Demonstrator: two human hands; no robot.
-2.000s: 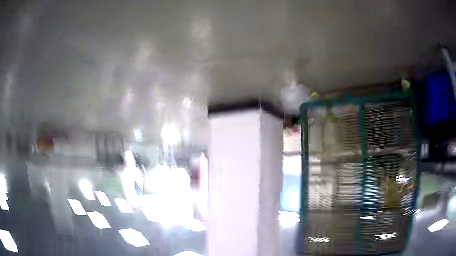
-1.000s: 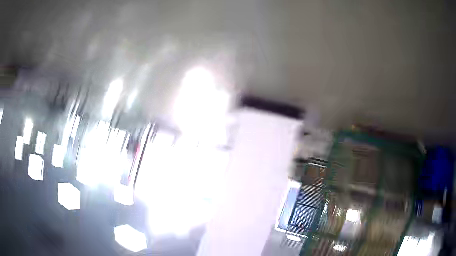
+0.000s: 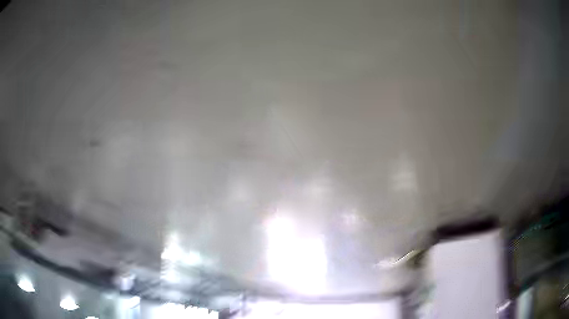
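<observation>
Neither of my hands is in the picture. The view is upside down and blurred. The shiny grey floor (image 3: 281, 112) fills most of the frame, with bright reflections in its lower middle. A white pillar (image 3: 468, 274) with a dark base band stands at the lower right. No item is seen held or worked on.
A blurred green-edged shape (image 3: 539, 240), perhaps the mesh cage, is cut off at the right edge. Bright windows or lights (image 3: 349, 308) run along the bottom. Dark, unclear shapes (image 3: 47, 227) lie at the left. Small ceiling lights (image 3: 68, 303) show at the lower left.
The view has swung, so the pillar has moved right and down and the cage is mostly out of the picture. The blue shape is no longer seen. The floor fills more of the frame.
</observation>
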